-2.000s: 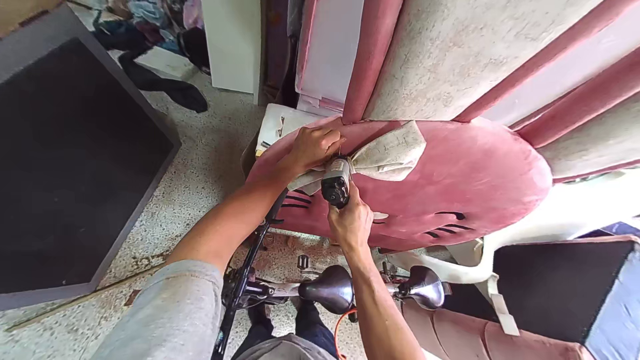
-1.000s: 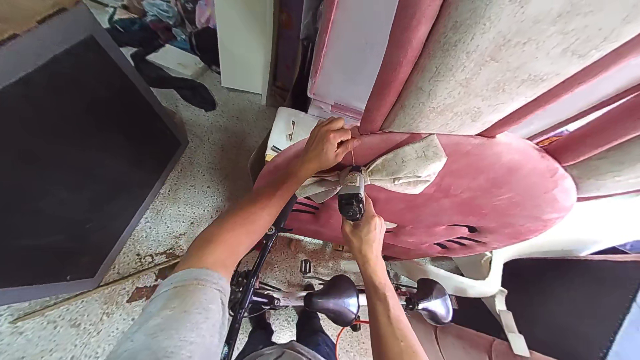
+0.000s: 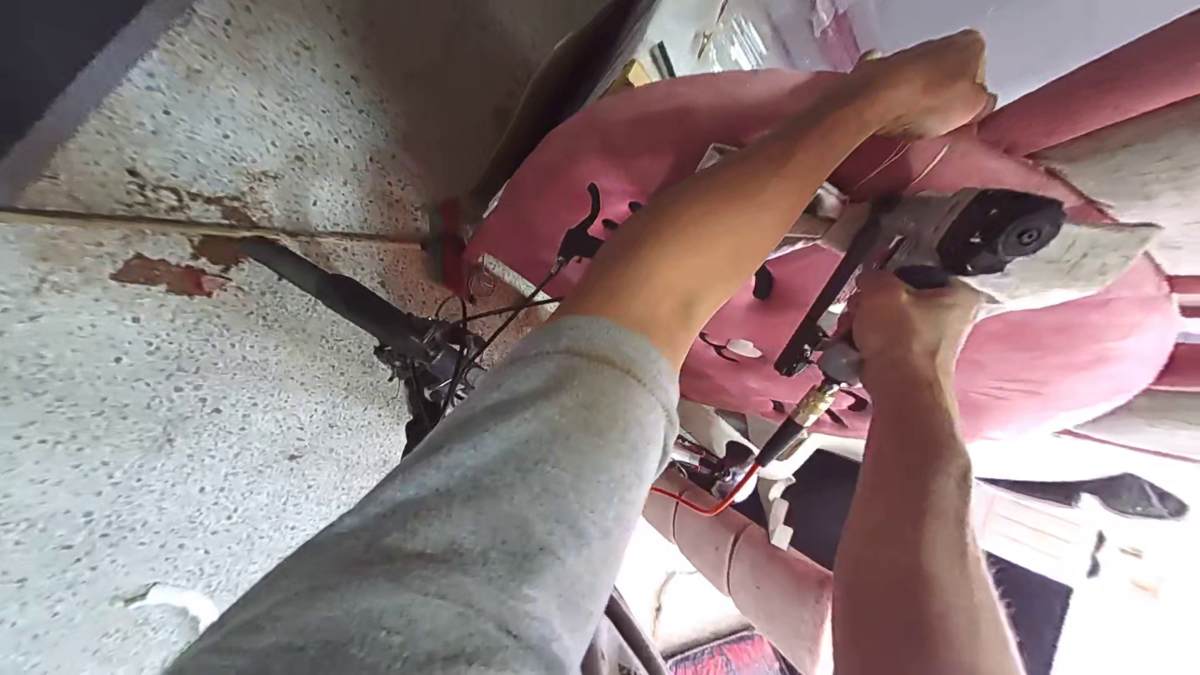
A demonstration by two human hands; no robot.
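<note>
My right hand (image 3: 909, 323) grips the handle of a pneumatic stapler (image 3: 966, 234) with a black round cap and a long magazine. An air hose with a brass coupling (image 3: 814, 403) joins it near the handle. The stapler lies over a cream fabric bow (image 3: 1078, 267) on a pink upholstered oval panel (image 3: 1022, 366) with a face of dark and white shapes. Up and left of the stapler, my left hand (image 3: 933, 84) is closed at the panel's upper edge; thin threads run down from it. What its fingers pinch is hard to make out.
Bicycle handlebars (image 3: 337, 300) with cables and a brake lever (image 3: 581, 234) stand left of and before the panel. A wooden strip (image 3: 216, 225) lies on the speckled floor (image 3: 234, 422). Pink and cream padded strips (image 3: 1106, 84) rise behind at the right. A pink cushioned piece (image 3: 741, 562) is below.
The view has turned and come much closer to the panel. My right hand still holds the stapler, and my left hand is still near the panel's upper edge.
</note>
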